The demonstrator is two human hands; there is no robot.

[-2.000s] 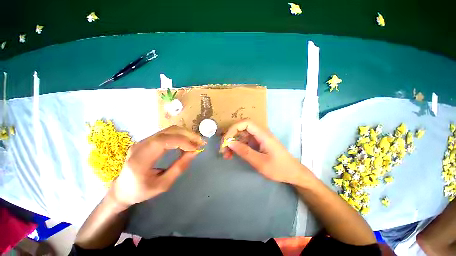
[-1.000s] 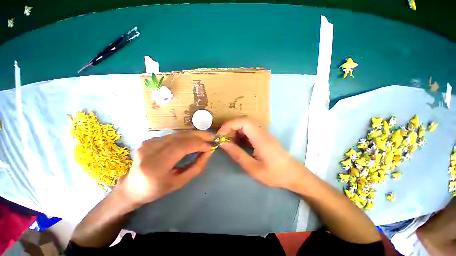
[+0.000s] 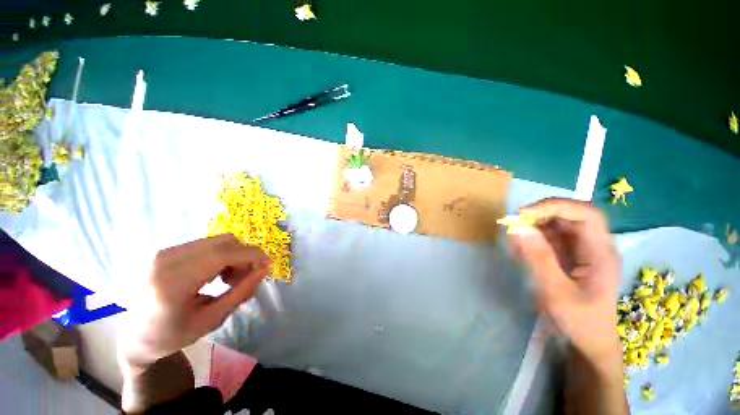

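Note:
My right hand (image 3: 572, 263), slightly blurred, is raised right of the cardboard pad (image 3: 475, 198) and pinches a small yellow-white figure (image 3: 518, 220) between thumb and finger. My left hand (image 3: 199, 288) has its fingertips at the lower edge of the pile of small yellow parts (image 3: 253, 215); whether it pinches a part cannot be told. A round white disc (image 3: 402, 218) sits at the pad's lower edge. A white holder with a green leaf-like tip (image 3: 359, 176) is at the pad's upper left. A pile of figure bodies (image 3: 661, 312) lies beyond my right hand, partly hidden.
Black tweezers (image 3: 304, 105) and a single yellow star-shaped figure (image 3: 621, 190) lie on the teal edge. Figures are spaced along the dark green belt (image 3: 487, 40). Another heap (image 3: 23, 134) is at far left. White tape (image 3: 591, 158) crosses the edge. A blue object (image 3: 89, 306) is at lower left.
My hands have parted from the middle: the left has gone to the yellow parts pile, the right has moved right and up with the figure. The view has turned and shifted left.

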